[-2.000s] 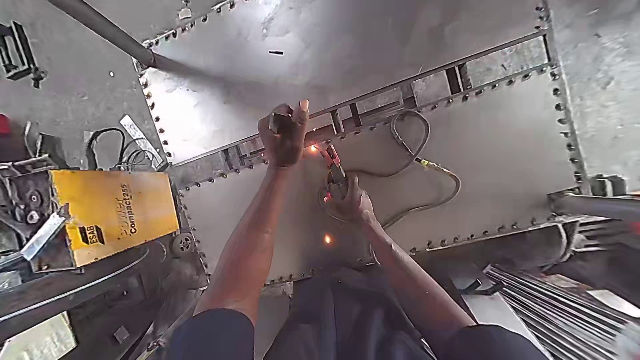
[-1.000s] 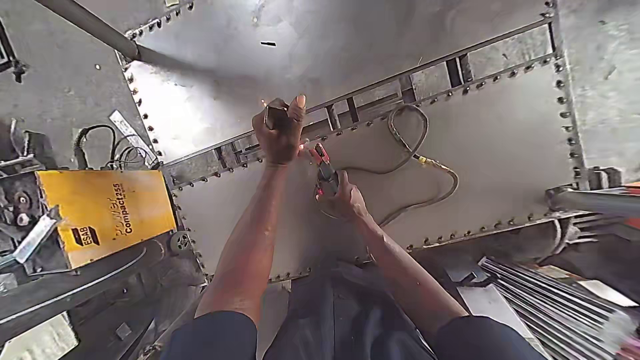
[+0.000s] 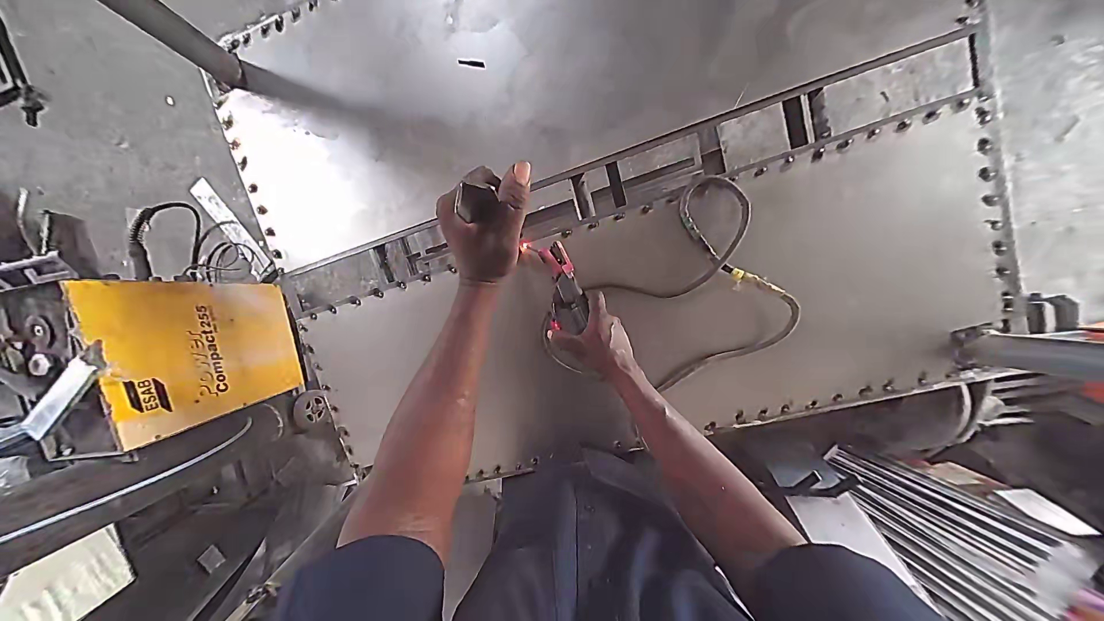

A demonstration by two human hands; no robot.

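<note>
My left hand is closed around a dark object, perhaps a handle, above the seam of a large metal panel. Its thumb points up and most of the object is hidden. Just right of it, my right hand grips a welding electrode holder with a black and red body. A small orange glow shows by the panel's edge, between the holder's tip and my left hand. From the holder a cable loops over the panel, with yellow tape on one part.
A yellow ESAB welding machine stands at the left. A steel frame with cross bars runs between the panels, which have bolt-like studs along their edges. Pipes reach in at upper left and right. Metal rods lie at lower right.
The falling orange spark seen two seconds ago near my lap is gone. Both hands remain close together at the seam, with the holder still in my right hand.
</note>
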